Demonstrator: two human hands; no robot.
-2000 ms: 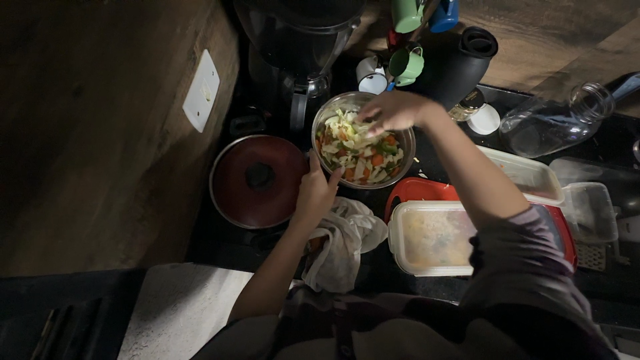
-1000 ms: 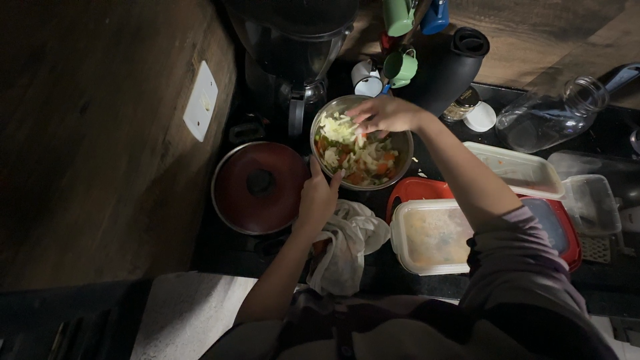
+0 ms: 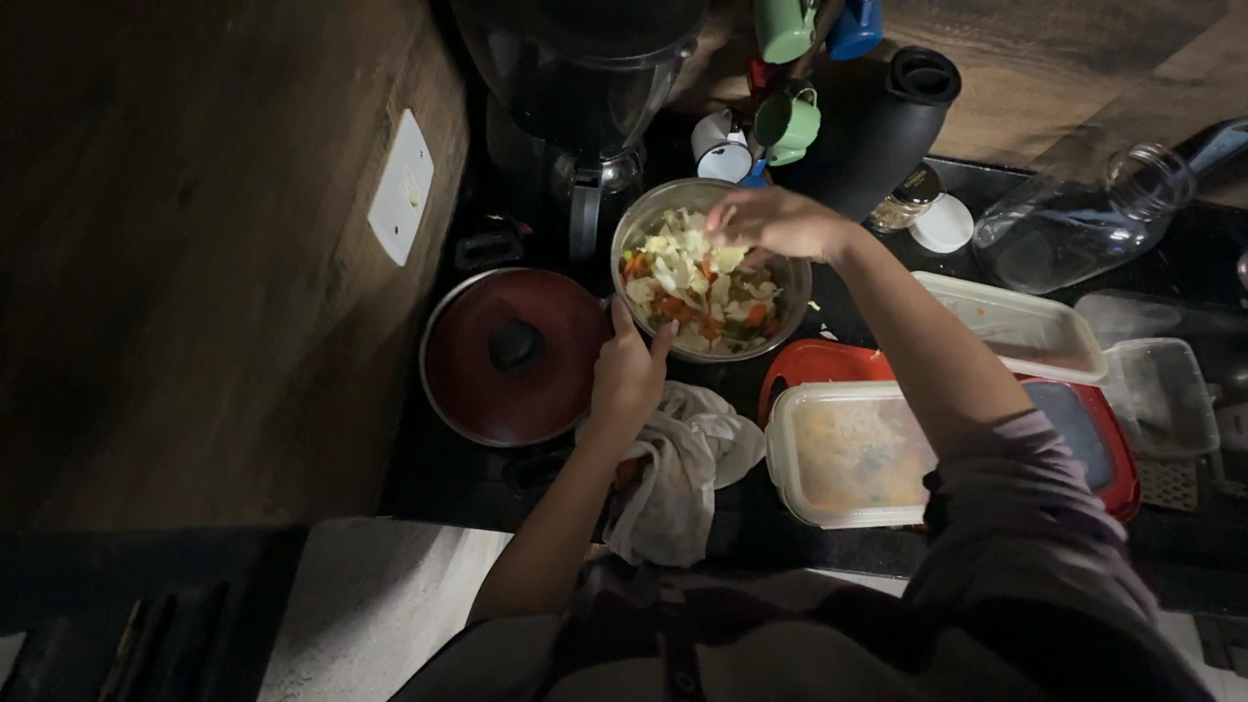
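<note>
A round metal bowl holds chopped vegetables, pale leafy pieces with orange and green bits among them. My left hand grips the bowl's near left rim, thumb and a finger at the edge. Over the far right part of the bowl is my right hand, its fingers bent down at the pale pieces; whether they pinch any is not clear. Left of the bowl sits a round pan with a dark red lid and a black knob. A crumpled whitish cloth lies beside my left wrist.
A lidded plastic container rests on a red tray under my right forearm. Beyond are an open rectangular container, a glass bottle, a small jar and a black thermos. A coffee maker and enamel mugs stand behind the bowl.
My right hand has shifted about over the bowl, and the vegetables in it lie differently. My left hand has stayed at the bowl's rim.
</note>
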